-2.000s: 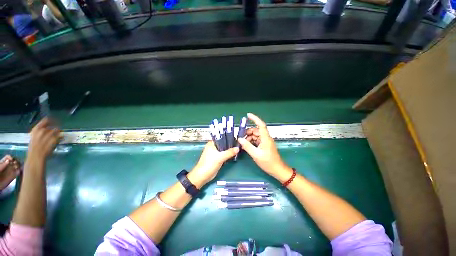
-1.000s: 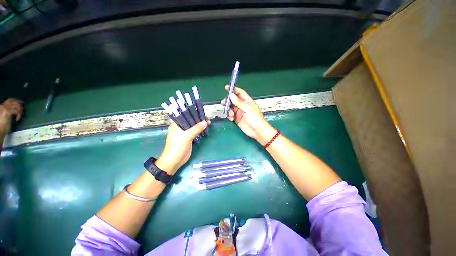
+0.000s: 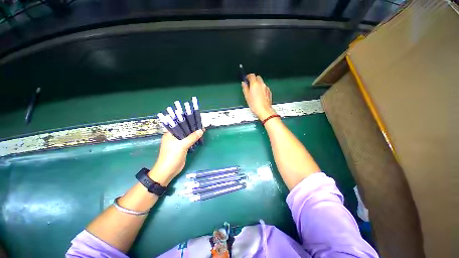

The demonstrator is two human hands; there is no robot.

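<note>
My left hand point(image 3: 176, 151) grips a bunch of pens point(image 3: 184, 120), dark bodies with white ends fanned upward, just above the pale rail. My right hand point(image 3: 258, 94) reaches over the conveyor belt, its fingers at a single dark pen point(image 3: 243, 74) with a pale tip pointing away from me. The fingertips are partly hidden by the hand, but the pen sticks out beyond them. A small row of laid-out pens point(image 3: 216, 182) lies on the green worktop between my forearms, white ends to the left.
The chipped pale conveyor edge rail point(image 3: 100, 132) runs between worktop point(image 3: 60, 191) and conveyor belt point(image 3: 151, 65). Another pen point(image 3: 32, 105) lies on the belt at far left. A large open cardboard carton point(image 3: 372, 131) with a yellow-orange edge stands at right.
My right hand has gone from holding an upright pen near the bunch to reaching out over the belt. The left hand still holds the bunch. The other person's hand at left has left view.
</note>
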